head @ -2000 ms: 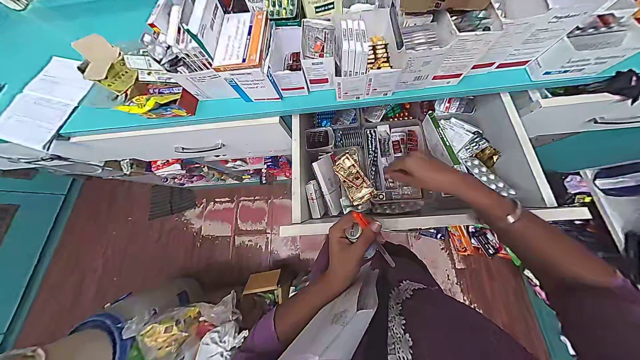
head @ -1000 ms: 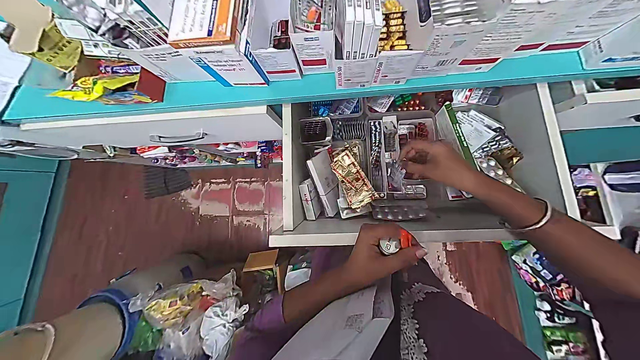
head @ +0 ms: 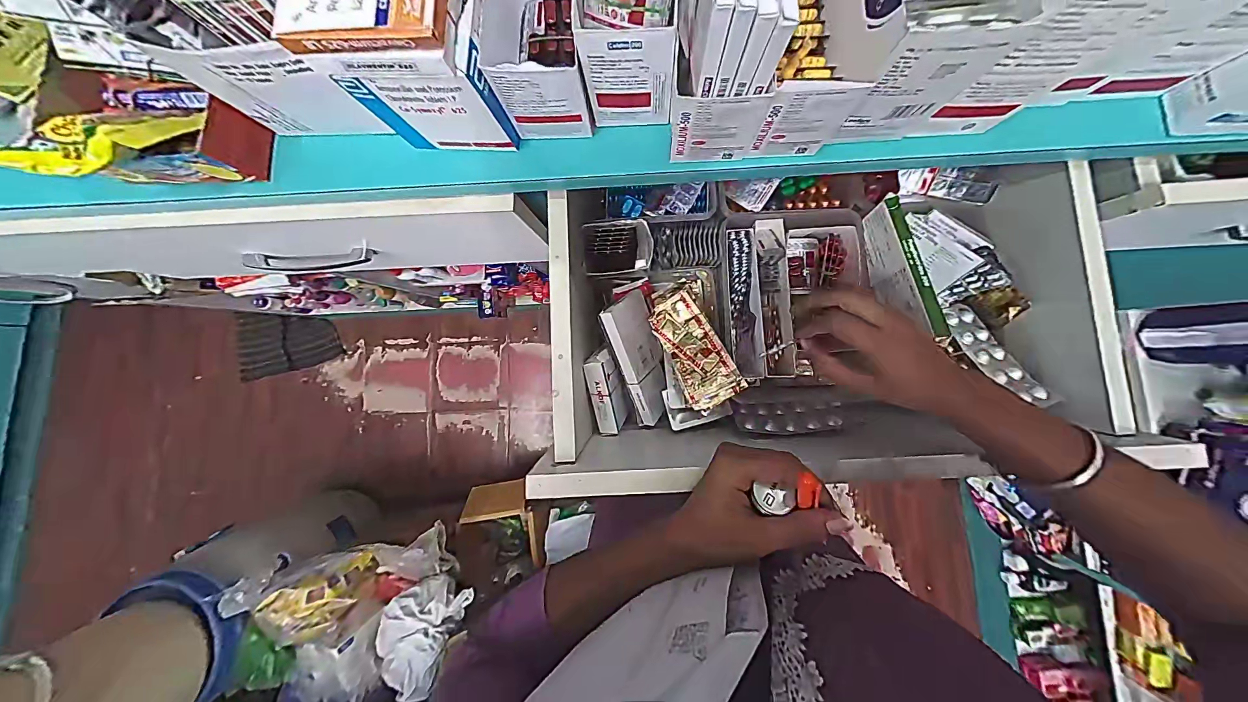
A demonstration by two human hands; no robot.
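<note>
My left hand (head: 751, 502) is closed around a small item with a round silver end and an orange part, in front of the drawer; what it is I cannot tell. A white paper bag or envelope (head: 663, 639) lies below it on my lap. My right hand (head: 868, 346) reaches into the open drawer (head: 624, 478), fingers bent over a clear plastic bin (head: 848, 219) of medicine packs; whether the fingertips hold something is unclear. Near it are a gold foil strip (head: 697, 346), small white cartons (head: 632, 336), a silver blister strip (head: 788, 416) and a green-edged carton (head: 907, 263).
Medicine cartons (head: 419, 97) line the teal counter (head: 322, 166) above the drawer. A closed drawer (head: 390, 234) is at the left. Lower left stands a blue-rimmed bin (head: 185, 595) with plastic wrappers. Colourful packets (head: 1053, 624) fill a lower shelf at the right.
The left hand has turned around its small item, whose orange part stood upright two seconds ago. The right hand stays over the drawer's bins. The view has moved nearer the drawer.
</note>
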